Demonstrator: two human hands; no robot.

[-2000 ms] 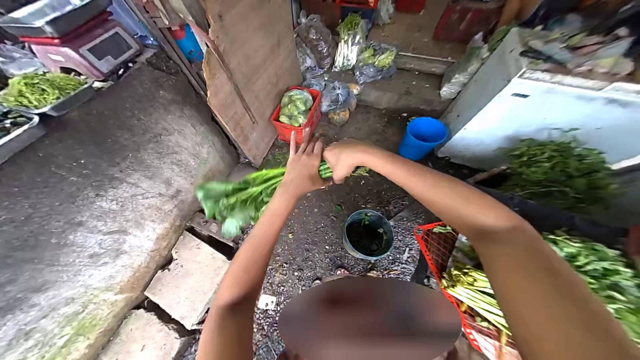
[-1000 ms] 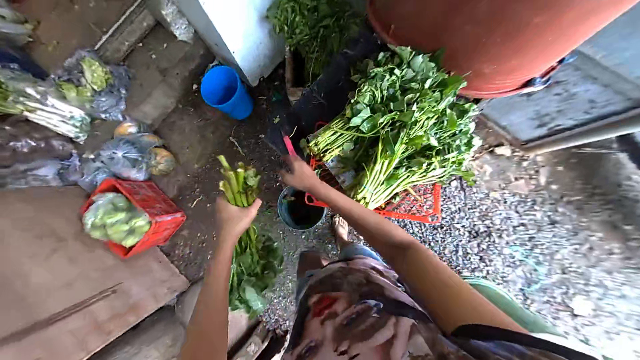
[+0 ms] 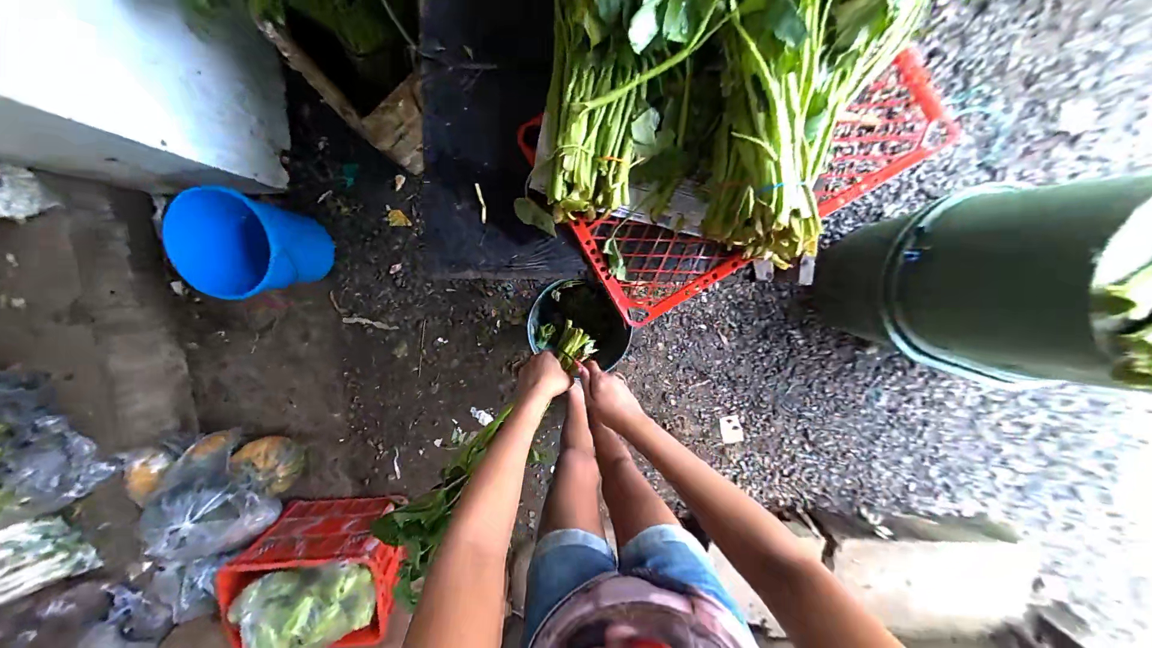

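Note:
My left hand [image 3: 544,376] is closed around a bunch of leafy green stems [image 3: 574,345], whose cut ends point over a dark round bucket [image 3: 623,335]. The leaves of this bunch trail down beside my left forearm. My right hand [image 3: 608,393] is at the stems, just right of my left hand; whether it grips them or something small is too unclear to tell. Beyond the bucket, tied bundles of leafy greens [image 3: 589,135] lie on a red plastic crate [image 3: 693,292].
A blue bucket [image 3: 301,245] lies left, near a white cabinet [image 3: 135,81]. A red crate [image 3: 315,513] with bagged vegetables and clear plastic bags [image 3: 211,508] are at lower left. A large green container [image 3: 999,279] is at right. Concrete slabs [image 3: 936,576] edge the gravel.
The view has turned strongly. A second ago my hands were apart, the right one with a pink-handled thing; now they are together at the stem ends, over the bucket's near edge.

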